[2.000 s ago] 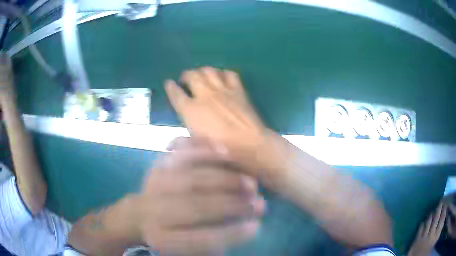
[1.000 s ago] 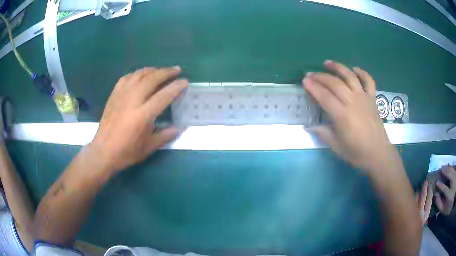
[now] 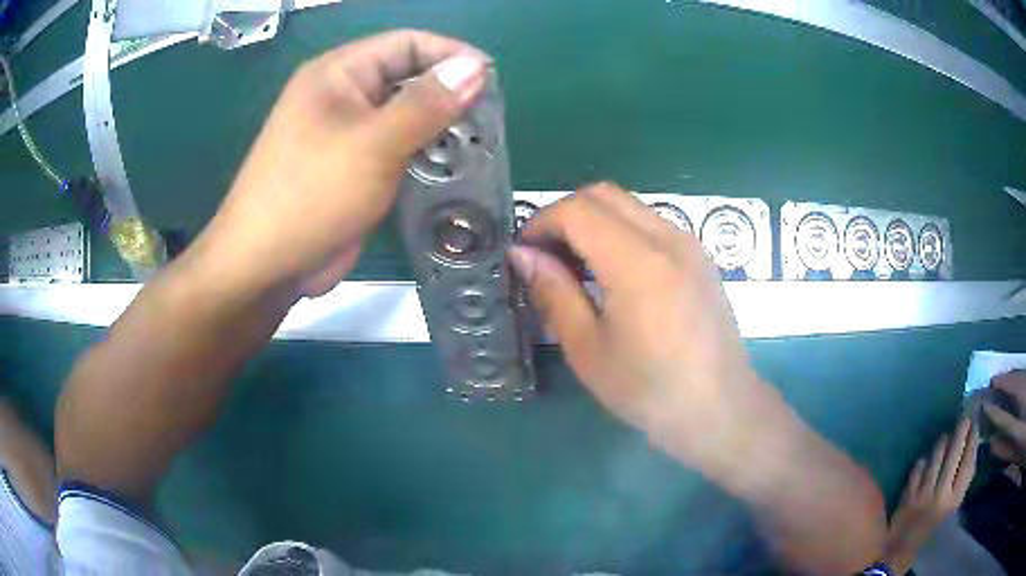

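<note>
My left hand (image 3: 326, 158) grips the top end of a dull grey cover plate (image 3: 477, 304), thumb on its face. The plate is held up and tilted, long side nearly upright, with round ringed recesses in a row facing me. My right hand (image 3: 630, 304) is at the plate's right edge, thumb and fingertips close together; whether it touches or holds something small cannot be told. Behind my right hand a silver housing plate (image 3: 737, 239) with dark-ringed circles lies along the rail, partly hidden. Another four-circle housing plate (image 3: 864, 243) lies just to its right.
A white guide rail (image 3: 810, 308) crosses the green surface. At left stand a pale stop arm (image 3: 110, 146) with a yellow-tipped sensor (image 3: 135, 241) and a perforated plate (image 3: 47, 252). A neighbour's hands (image 3: 943, 478) are at the right edge, another person's sleeve (image 3: 20, 495) at lower left.
A perforated plate lay flat between both hands; now my left hand holds a grey plate up and tilted, and a ringed plate shows behind. My right hand has moved left and down. The right-hand plate shows fully.
</note>
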